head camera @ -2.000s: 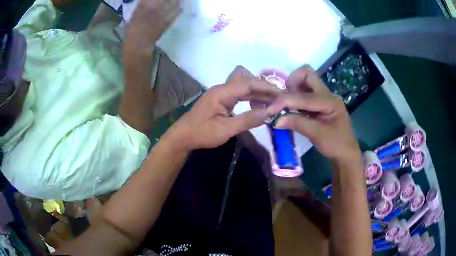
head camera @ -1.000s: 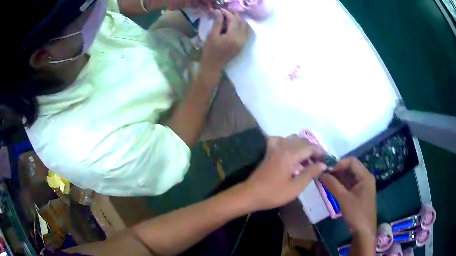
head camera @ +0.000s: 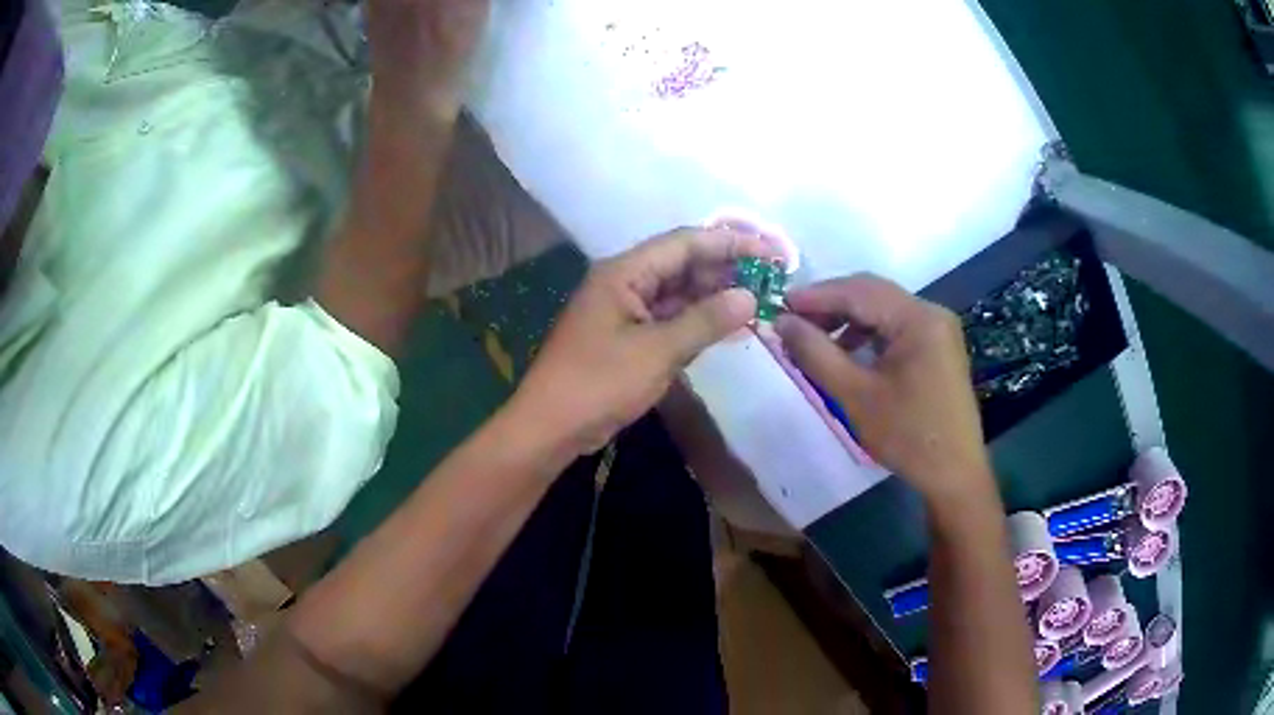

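Note:
A small green circuit board (head camera: 762,284) is held upright between the fingertips of both my hands. My left hand (head camera: 636,328) grips its left side with thumb and fingers. My right hand (head camera: 880,366) pinches its lower right edge. An open pink fan half-assembly (head camera: 799,366) lies on the white work sheet (head camera: 748,412) beneath my hands. Its round head shows behind my left fingers, and my right hand partly hides its handle and blue battery.
A black tray (head camera: 1111,305) of dark boards stands to the right. Several open fans (head camera: 1062,603) with blue cells lie at lower right. Small pink parts (head camera: 687,70) lie scattered on the sheet. A coworker in pale green (head camera: 182,349) sits at left, one hand near the sheet's edge.
The view has shifted. Two seconds ago my hands were over the fan, with its battery handle pointing at me; now the fan lies slanted on the sheet and the green board shows clearly between my fingertips.

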